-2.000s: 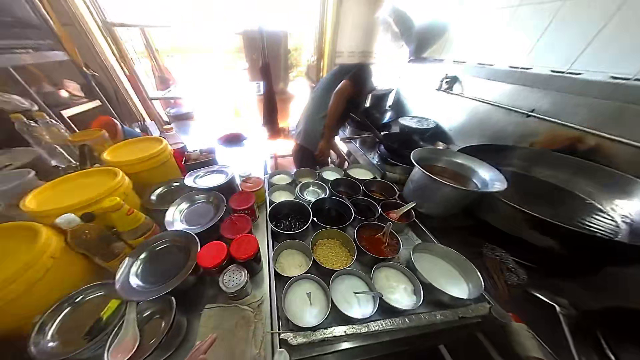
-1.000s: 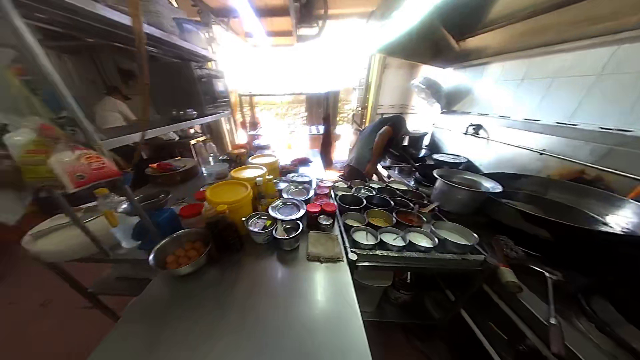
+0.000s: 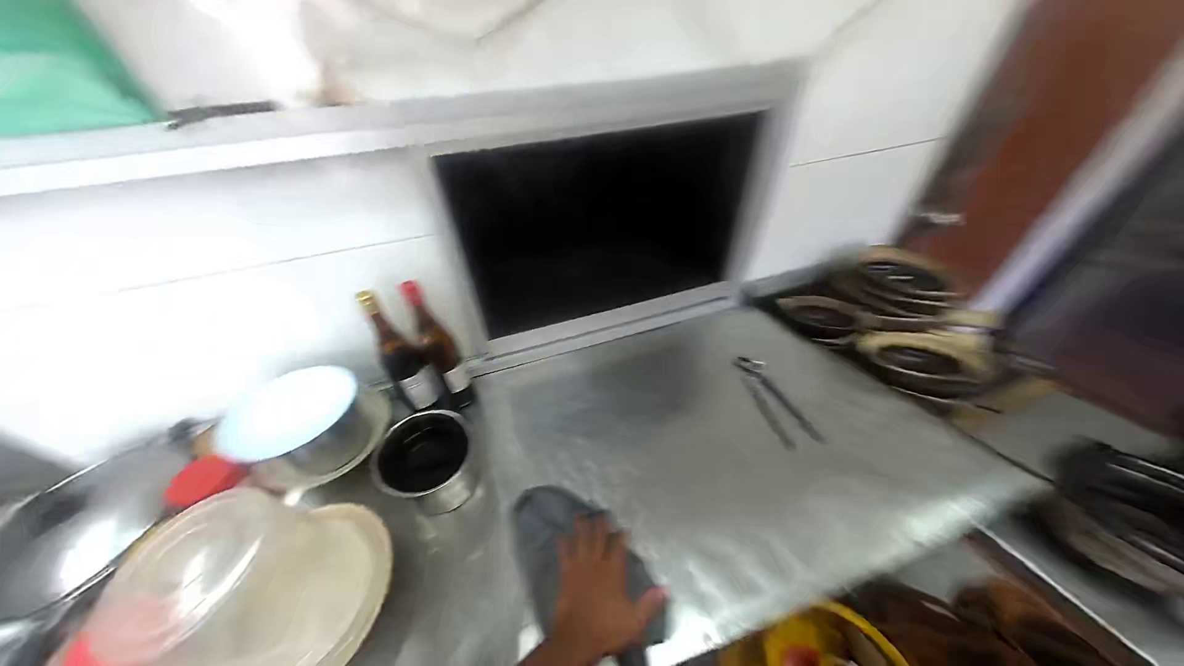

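My left hand (image 3: 595,585) lies palm down on a folded grey cloth (image 3: 546,527) on the metal counter (image 3: 638,462). Its fingers are spread, with the thumb out to the right, and they do not close round the cloth. Beyond the cloth, to the left, is a metal container of dark liquid (image 3: 425,458). Two brown bottles, one gold-topped (image 3: 400,361) and one red-topped (image 3: 435,347), stand against the wall behind it. Metal tongs (image 3: 772,398) lie farther right. My right hand is out of view.
At left are a pale lid over a bowl (image 3: 289,416), a red lid (image 3: 205,481), a clear plastic cover (image 3: 199,564) and a wide metal pan (image 3: 83,527). Stacked round items (image 3: 925,361) stand beyond the counter's right edge. A yellow bucket (image 3: 869,634) is below its near edge.
The view has swung sharply from the bowls and stove to a counter by a wall. My left hand now shows on a grey cloth; one second ago no hand of mine showed.
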